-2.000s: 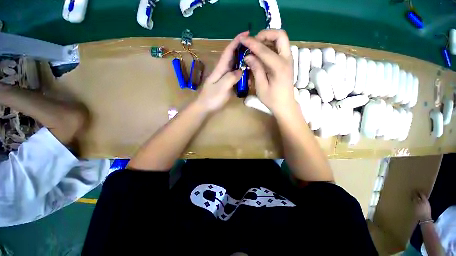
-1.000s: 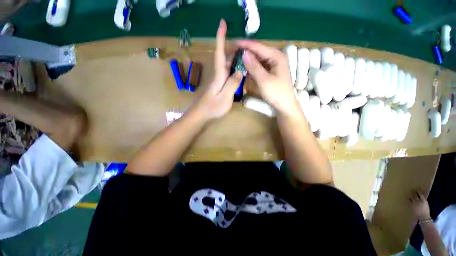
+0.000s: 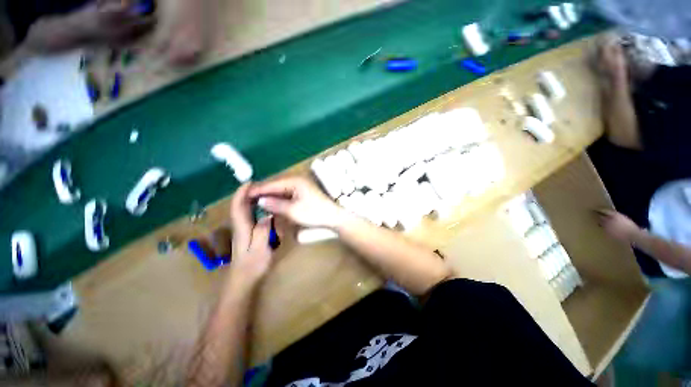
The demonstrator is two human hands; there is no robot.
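Observation:
My left hand [image 3: 250,240] and my right hand [image 3: 297,202] meet over the bench, holding a dark housing with a blue cell [image 3: 273,236] and a green circuit board [image 3: 262,214]. The fingers cover most of it, and the view is blurred. Blue battery cells [image 3: 203,255] lie on the bench left of my left hand, with small green boards [image 3: 165,246] near them. A single white cover [image 3: 317,235] lies just right of my hands. Tight rows of white covers [image 3: 409,162] lie further right.
A green conveyor belt [image 3: 303,98] runs behind the bench [image 3: 136,302], carrying white housings [image 3: 96,224] and blue cells [image 3: 401,65]. An open carton [image 3: 606,302] with white pieces stands at lower right. Other people's arms [image 3: 617,94] show at right and upper left. A metal bracket [image 3: 38,304] is at left.
The view has turned and tilted towards the right, showing more of the belt and the carton. My left fingers, spread upright a second ago, now close in against the right fingers around the housing.

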